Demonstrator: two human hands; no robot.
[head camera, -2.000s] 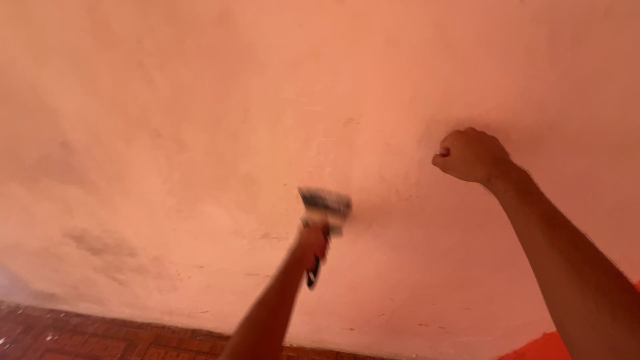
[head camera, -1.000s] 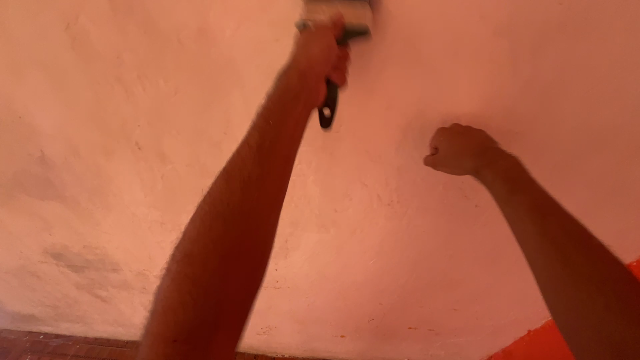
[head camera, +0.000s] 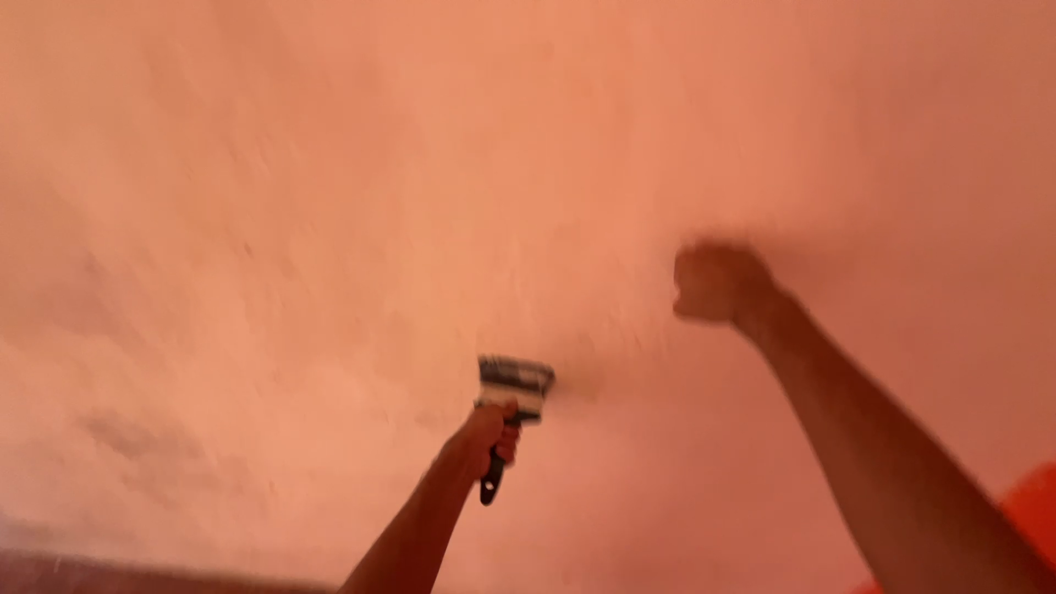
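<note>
My left hand (head camera: 495, 437) is closed around the black handle of a wide scraper or putty knife (head camera: 513, 388), low and near the middle of the view. The tool points upward, its wide end dark with a pale band below it. A pinkish-orange plastered wall (head camera: 412, 206) fills most of the view behind it. To the right and higher up, my right hand (head camera: 722, 280) is curled into a loose fist against or close to the wall. Nothing shows in it. Both hands are somewhat blurred.
A reddish-brown floor (head camera: 124, 573) runs along the bottom left edge, below the wall. Dark smudges (head camera: 132, 437) mark the wall at the lower left. Something bright orange-red (head camera: 1031, 511), perhaps clothing, shows at the lower right edge.
My left hand was high with the tool near the top edge one second ago and is now lower. Two seconds ago it was also low. The right hand stays curled.
</note>
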